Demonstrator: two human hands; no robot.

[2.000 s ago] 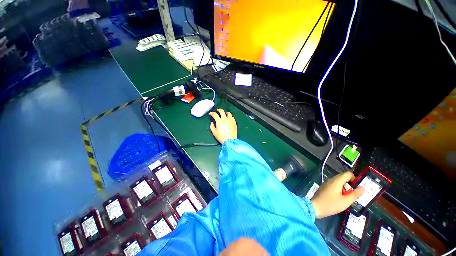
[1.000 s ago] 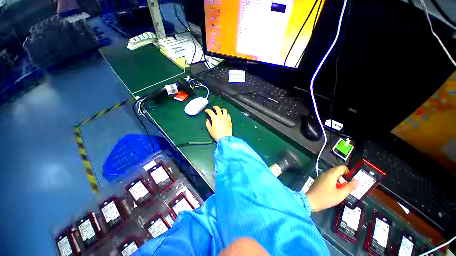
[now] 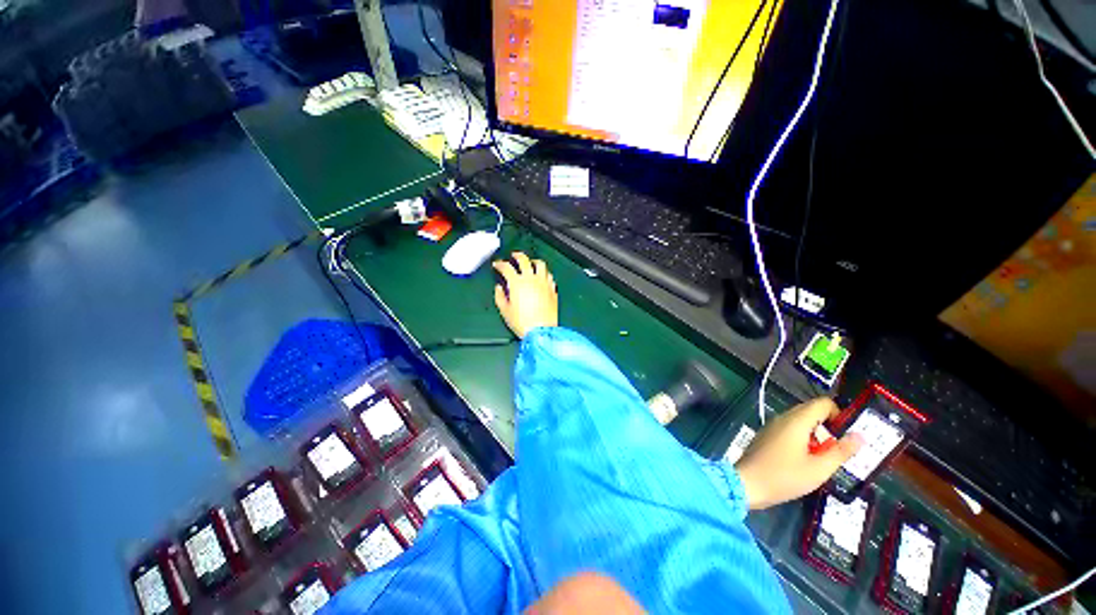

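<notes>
My arms cross in front of me. My left hand point(image 3: 796, 454), at the right, holds a red-edged phone point(image 3: 874, 443) with a white label, its thumb on the face. The phone is tilted above the near row of phones in the clear tray at the lower right. My right hand point(image 3: 526, 296) rests on the green mat point(image 3: 565, 390), palm down with fingers spread and nothing in it. It is beside the white mouse point(image 3: 470, 254), not around it. The monitor point(image 3: 607, 72) shows a light window on an orange desktop.
A scanner point(image 3: 685, 394) lies on the mat between my hands. A clear tray of phones point(image 3: 457, 435) is low at the left, beside a blue stool point(image 3: 307, 372). Keyboards, a black mouse point(image 3: 748, 308) and a green-screened device point(image 3: 826, 357) lie beyond. A white cable point(image 3: 757, 180) hangs across the view.
Since two seconds ago, a light window has appeared on the monitor. The view has shifted slightly. My left hand still holds the phone, and my right hand stays beside the white mouse.
</notes>
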